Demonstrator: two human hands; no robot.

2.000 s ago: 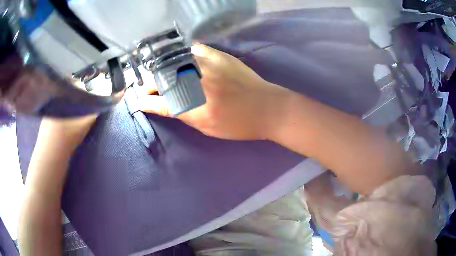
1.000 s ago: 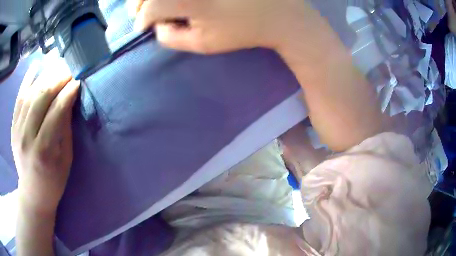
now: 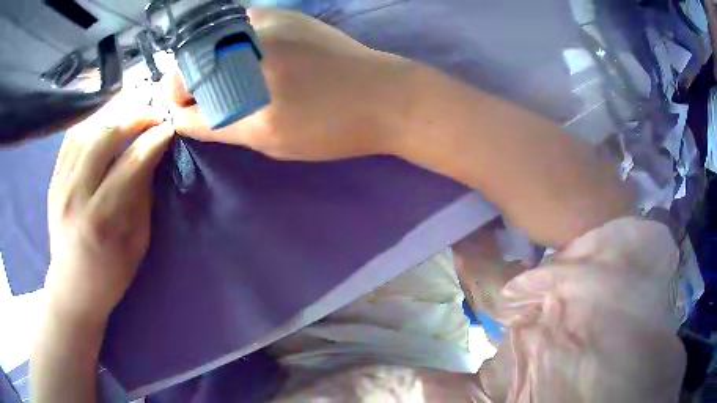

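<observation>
A purple-blue garment panel point(image 3: 314, 228) spreads under the sewing machine head point(image 3: 71, 39) and hangs towards my lap. My left hand point(image 3: 110, 173) pinches the cloth between thumb and fingertips near the needle area. My right hand point(image 3: 291, 94) lies on the panel from the right, its fingertips meeting the left ones; its grip is partly hidden behind the ribbed grey knob point(image 3: 228, 83) with a blue band. A short dark fold point(image 3: 184, 161) runs down the panel just below the fingertips. Presser foot and needle are not clear.
A glossy dark curved guard point(image 3: 47, 118) arcs at the upper left. Pale and purple scraps point(image 3: 676, 126) are heaped at the right. My pale pink sleeve point(image 3: 605, 299) is at the lower right, with light cloth on my lap point(image 3: 393, 315).
One second ago my right hand was higher and apart from the left. It has come down and left to meet my left fingertips, and the machine head shows further right in view.
</observation>
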